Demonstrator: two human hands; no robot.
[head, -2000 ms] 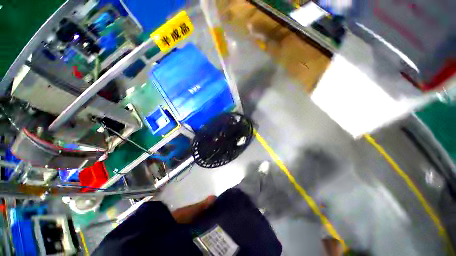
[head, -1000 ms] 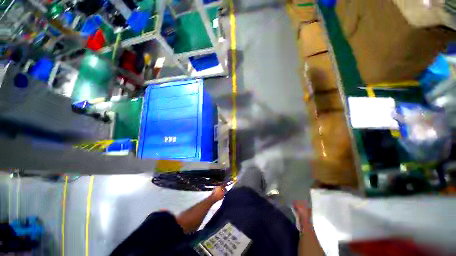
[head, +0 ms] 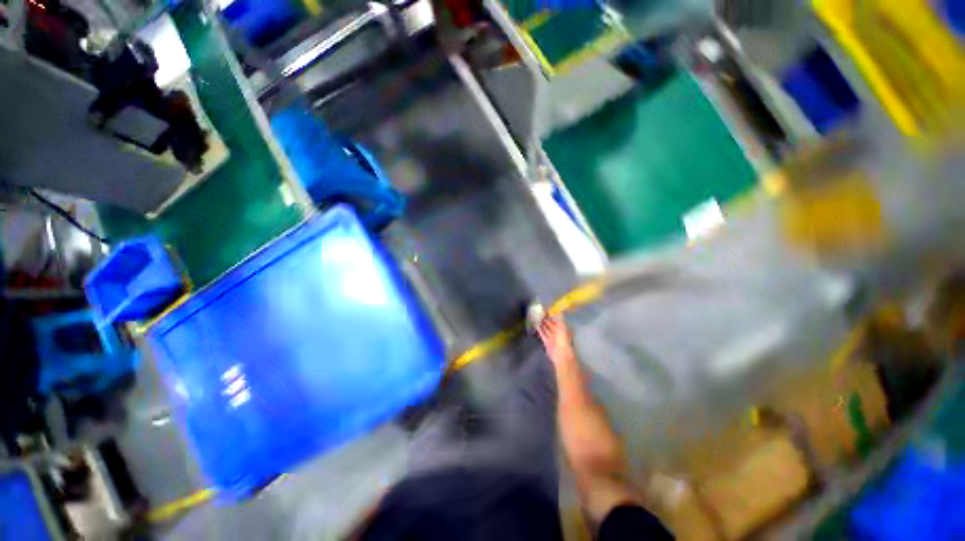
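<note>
My right hand (head: 552, 333) hangs low at the centre, its bare forearm reaching up from the lower right. It is small and blurred. A small whitish spot lies by its fingertips, and I cannot tell whether the hand holds it. My left hand is out of the picture. The nearest large thing is a blue plastic tote (head: 307, 349) with white marks, at the left by a green-topped bench (head: 228, 227). My right hand is apart from the tote, to its right.
A small blue bin (head: 135, 280) stands beyond the tote's left corner. Another green-topped bench (head: 656, 169) with a white paper (head: 703, 220) is ahead right. Brown cartons (head: 757, 488) are at the lower right. A yellow floor line (head: 487, 351) crosses the grey floor.
The view has turned and moved nearer the tote. The black openwork reel, the badge and my left hand have left the picture. My right hand now shows higher, near the centre.
</note>
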